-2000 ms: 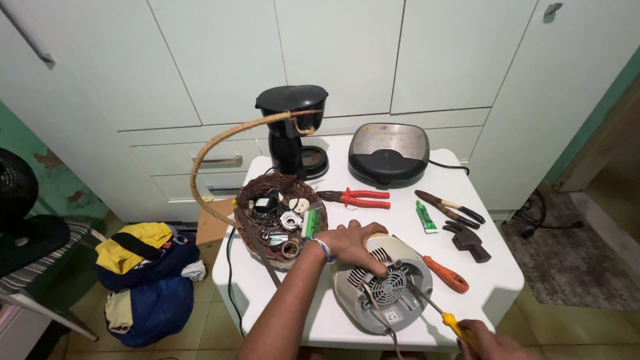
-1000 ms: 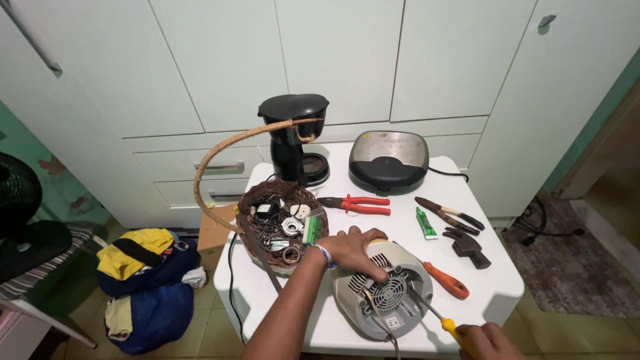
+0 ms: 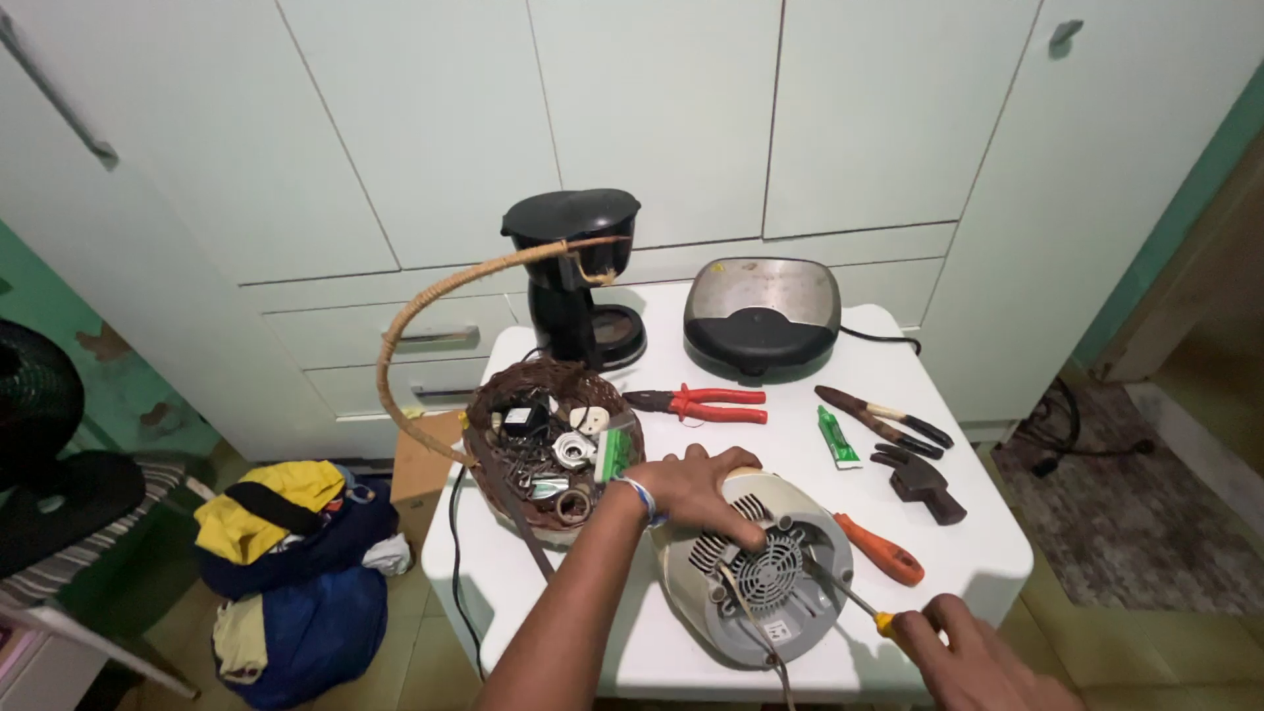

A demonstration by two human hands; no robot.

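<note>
A grey and cream appliance base [image 3: 810, 612] with a round vent grille lies on the white table, its vented underside facing up. My left hand [image 3: 696, 494] presses on its upper left side, thumb near the grille. In my right hand [image 3: 973, 652] is a screwdriver with a yellow handle [image 3: 886, 624]; its shaft slants into the base just right of the grille, and the tip is hard to see. A power cord [image 3: 755, 622] runs from the base over the table's near edge. Beside the base, on its right, lies an orange-handled tool [image 3: 884, 551].
A wicker basket [image 3: 484, 494] of small parts stands left. Behind are a black coffee maker [image 3: 568, 267] and a sandwich press [image 3: 760, 316]. Red-handled pliers [image 3: 721, 403], a green tube [image 3: 837, 439], worn pliers [image 3: 884, 420] and a hammer head [image 3: 923, 484] lie on the white table [image 3: 978, 563].
</note>
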